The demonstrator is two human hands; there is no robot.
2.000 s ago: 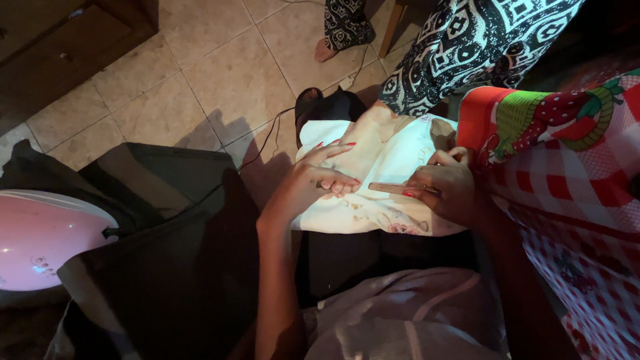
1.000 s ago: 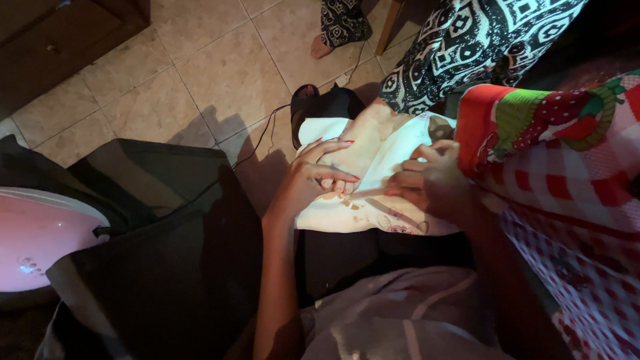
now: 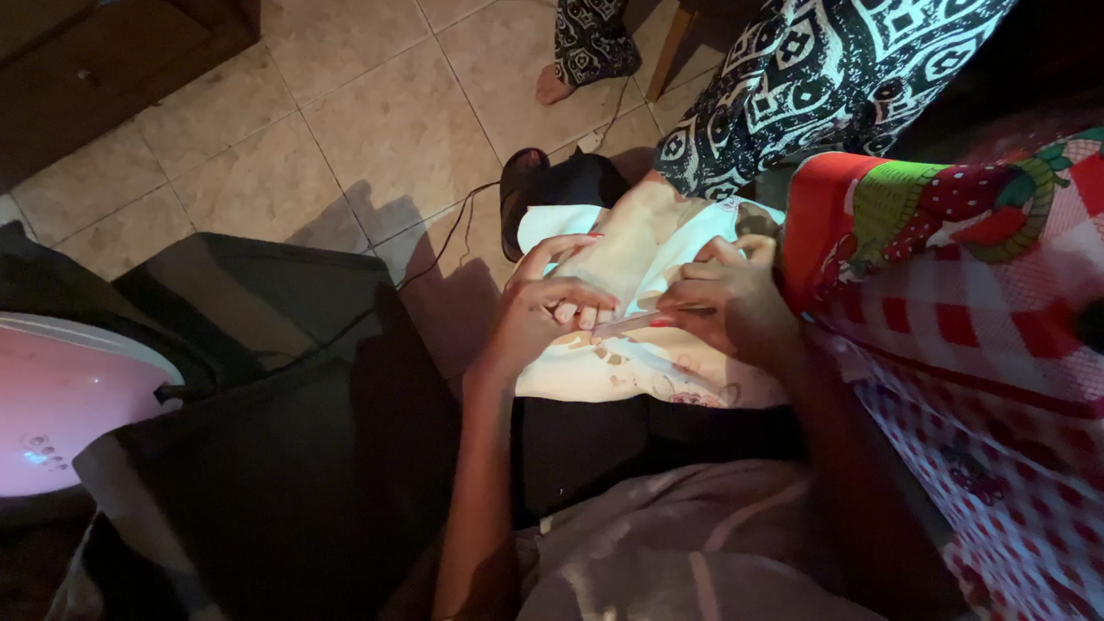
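Observation:
Another person's bare foot (image 3: 617, 250) rests on a white towel with a flower pattern (image 3: 569, 371) laid across my lap. My left hand (image 3: 543, 302) holds the front of this foot, its fingers spread over the top and the toes showing between them. In my right hand (image 3: 720, 302) is a slim nail file (image 3: 625, 324), slightly blurred, with its far end at the toes by my left fingertips. Red polish shows on nails of both my hands.
A red checked cloth (image 3: 940, 319) hangs at the right. The other person's patterned trouser leg (image 3: 776, 95) is above the foot. At left are a pink rounded device (image 3: 78, 405) and a dark fabric-like object (image 3: 285, 448). A cable (image 3: 457, 228) crosses the tiled floor (image 3: 388, 112).
Two seconds ago the file lay farther from the toes, pointing at them; now its end is at the toes. My right hand has turned and moved a little left. My left hand keeps hold of the foot.

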